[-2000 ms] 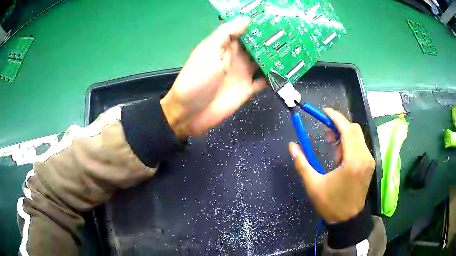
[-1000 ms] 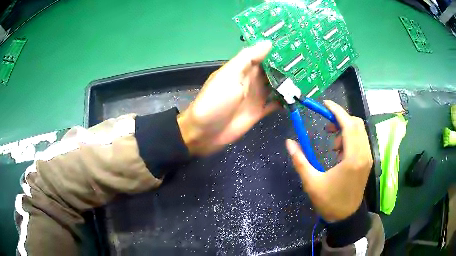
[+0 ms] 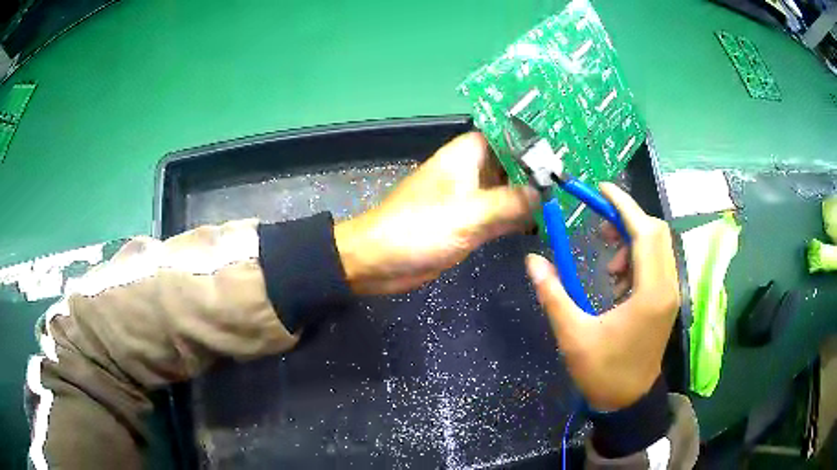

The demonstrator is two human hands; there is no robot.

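Note:
My left hand [image 3: 427,220], slightly blurred, holds a green circuit board panel [image 3: 574,96] by its near left edge. The panel is tilted over the far right part of the black tray, its connector side with several pale bars facing me. My right hand [image 3: 619,298] holds diagonal cutters [image 3: 567,240] by their blue handles, which are spread apart. The cutters' silver-grey jaws lie over the panel's lower left part, near my left fingers. Whether the jaws touch a lead cannot be told. My left fingertips are partly hidden behind the panel and cutters.
The black tray [image 3: 275,139] lies under my hands, scattered with silvery clippings [image 3: 445,413]. Green boards lie on the mat at far left [image 3: 13,115] and far right [image 3: 748,66]. Right of the tray are a yellow-green cloth [image 3: 707,312], a dark block [image 3: 769,314] and a pale label [image 3: 699,193].
The panel and my left hand have shifted right and towards me, and the panel has turned. The cutter jaws now lie further in over the panel. My right hand has barely moved.

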